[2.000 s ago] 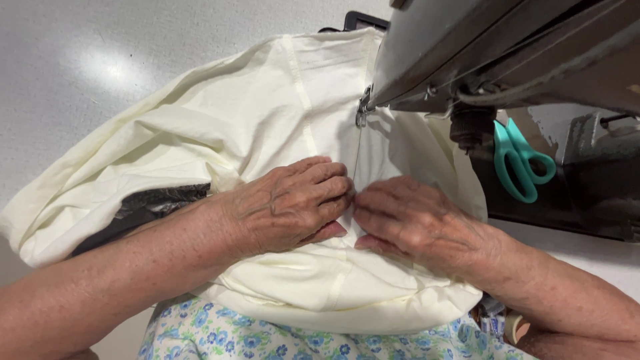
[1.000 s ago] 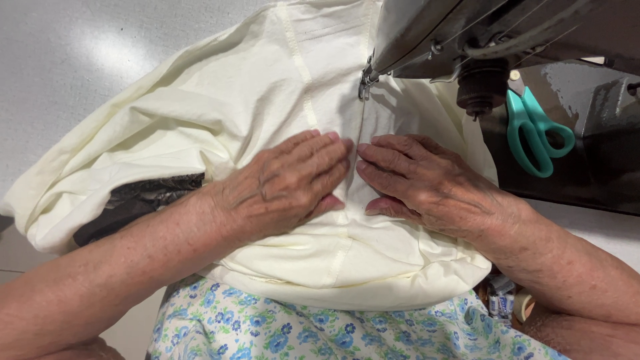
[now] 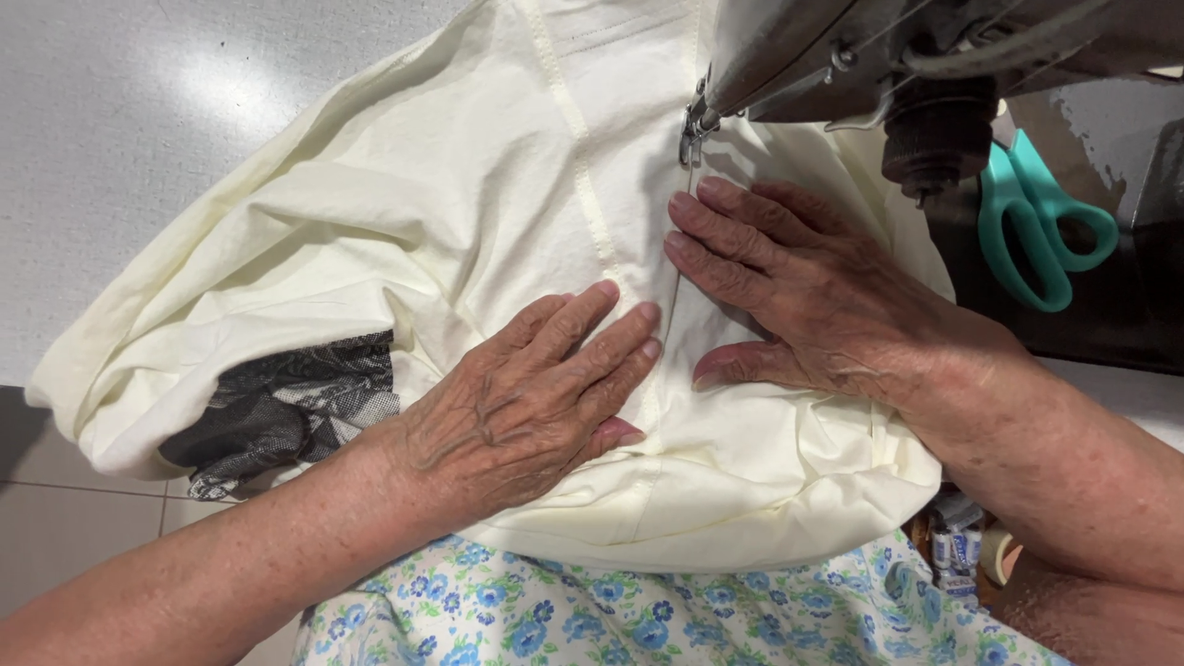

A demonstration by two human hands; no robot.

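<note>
Cream fabric (image 3: 499, 185) with stitched seams lies spread under the presser foot (image 3: 692, 134) of a sewing machine (image 3: 832, 55). My left hand (image 3: 536, 388) rests palm down on it, fingers a little apart, left of a seam line running down from the foot. My right hand (image 3: 786, 277) lies flat just right of that line, its fingertips close below the foot and its thumb spread toward me. Neither hand visibly pinches the cloth. Black lace fabric (image 3: 296, 407) shows under the cream cloth's fold at the left. The needle tip cannot be made out.
Teal-handled scissors (image 3: 1031, 222) lie on the dark machine bed at the right. Thread spools or small rolls (image 3: 957, 546) sit low at the right, below the cloth. The grey speckled tabletop (image 3: 139, 139) extends left, with floor tiles (image 3: 83, 527) beyond its edge. Floral cloth (image 3: 555, 615) covers my lap.
My right hand has moved up along the seam toward the presser foot. My left hand has shifted slightly down and away from the seam line, so the hands are farther apart.
</note>
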